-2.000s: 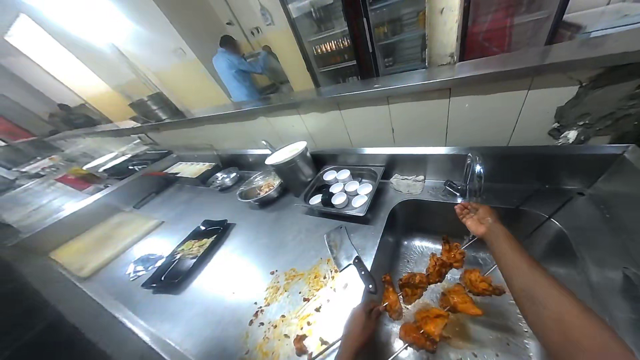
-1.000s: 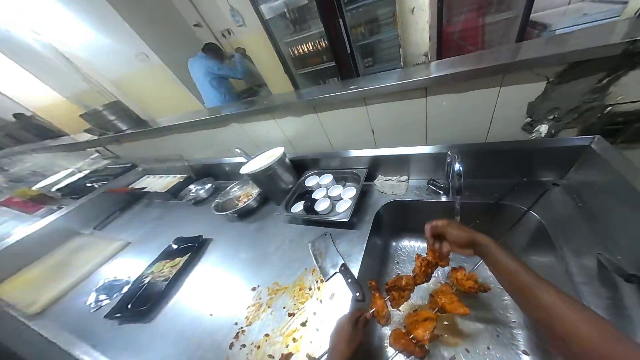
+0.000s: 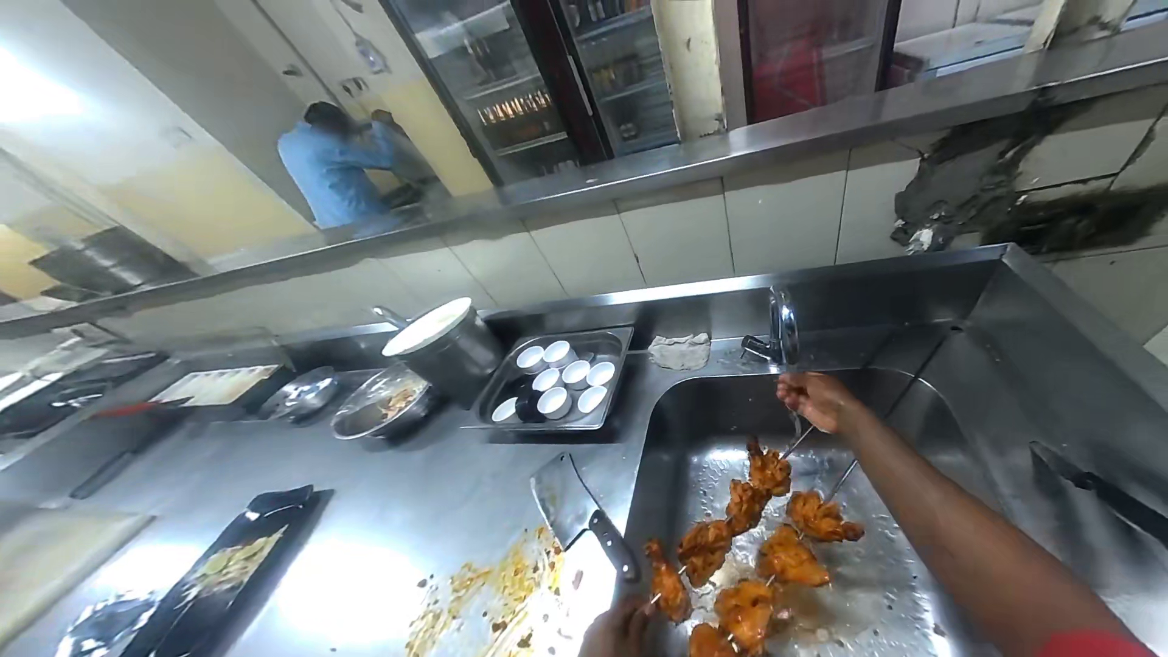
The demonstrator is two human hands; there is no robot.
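My left hand [image 3: 619, 630], cut off at the bottom edge, grips the lower end of a metal skewer threaded with orange-coated meat [image 3: 705, 550] over the steel sink [image 3: 680, 401]. Beneath the faucet [image 3: 782, 330], my right hand [image 3: 817, 401] has curled fingers beside the skewer's upper end; whether it holds anything is unclear. A second skewer of similar meat [image 3: 792, 557] lies alongside, to the right, in the sink. Left of the sink, a cleaver [image 3: 570, 502] rests on the steel counter, its black handle close to my left hand.
Orange sauce smears [image 3: 493, 593] mark the counter. Behind are a tray of white cups [image 3: 602, 347], a steel pot [image 3: 456, 351] and a bowl [image 3: 383, 401]. A black dish [image 3: 228, 566] lies left, a knife [image 3: 1109, 497] right. A person [image 3: 338, 169] stands beyond the ledge.
My right hand has moved up from beside the meat to just under the faucet, where it also was two seconds ago. My left hand stays at the skewer's lower end.
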